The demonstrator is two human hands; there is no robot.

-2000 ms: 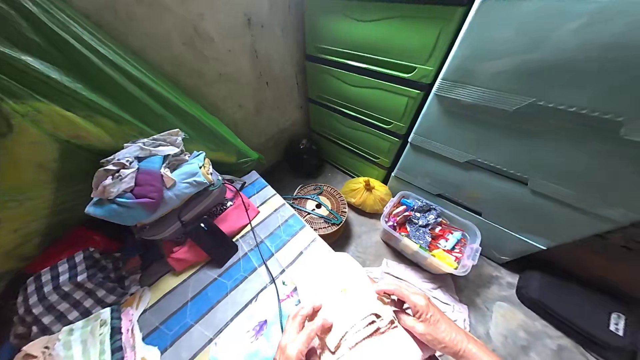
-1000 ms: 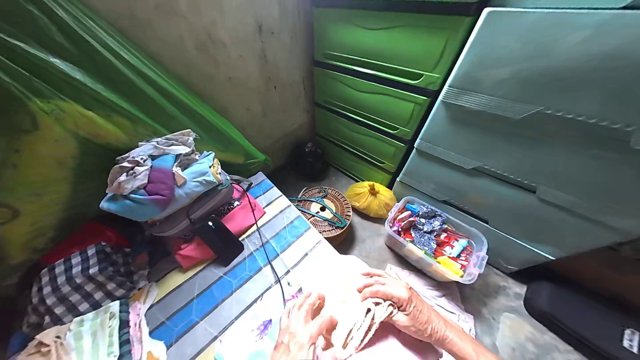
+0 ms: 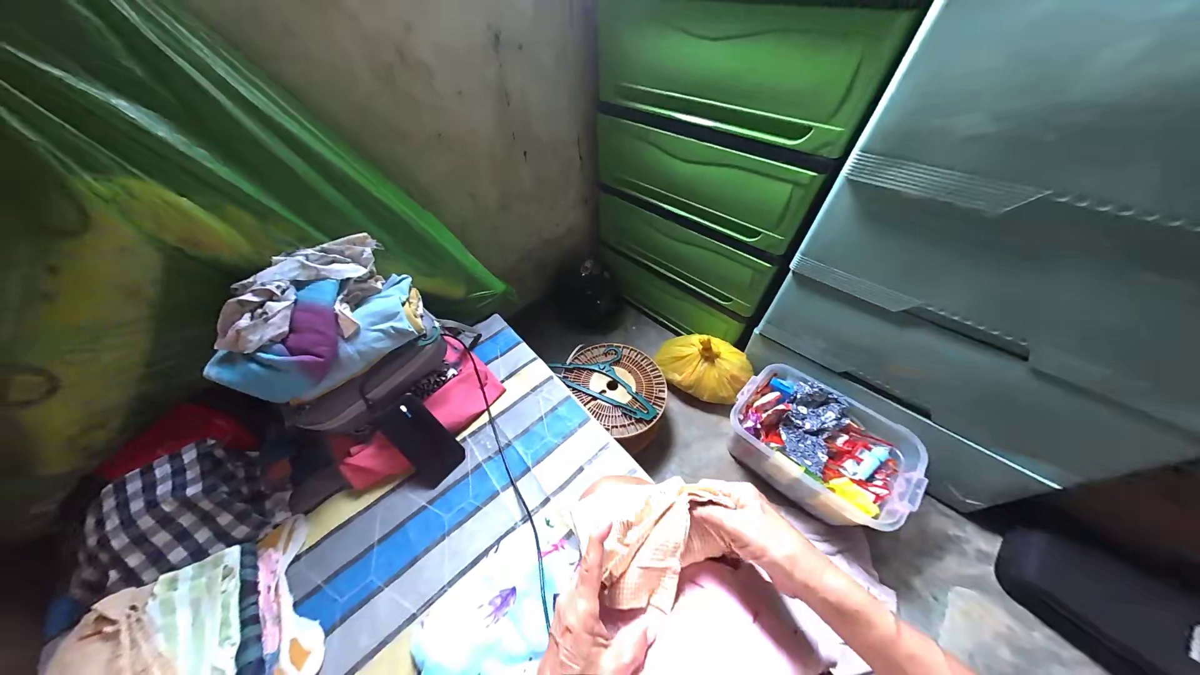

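Observation:
A cream to pale orange crinkled cloth (image 3: 652,548) is bunched between my two hands at the bottom centre. My right hand (image 3: 736,525) grips its upper right part. My left hand (image 3: 595,614) is at its lower left edge, thumb and fingers around the fabric. Pink fabric (image 3: 741,619) lies beneath my hands. To the left, a white cloth with coloured prints (image 3: 502,600) rests on the striped mat (image 3: 431,525), and a black cable (image 3: 511,469) runs across both.
A clear plastic box (image 3: 797,473) of colourful items stands beside a yellow bag (image 3: 705,367) and a round woven basket (image 3: 633,370) with green hangers. Folded clothes (image 3: 319,328), a black phone (image 3: 419,441) and a checkered cloth (image 3: 173,516) lie left. Plastic drawers (image 3: 712,178) rise behind.
The cloth has been lifted and spread more between my hands; one second ago it lay bunched lower under my right hand. My left hand has closed on its edge.

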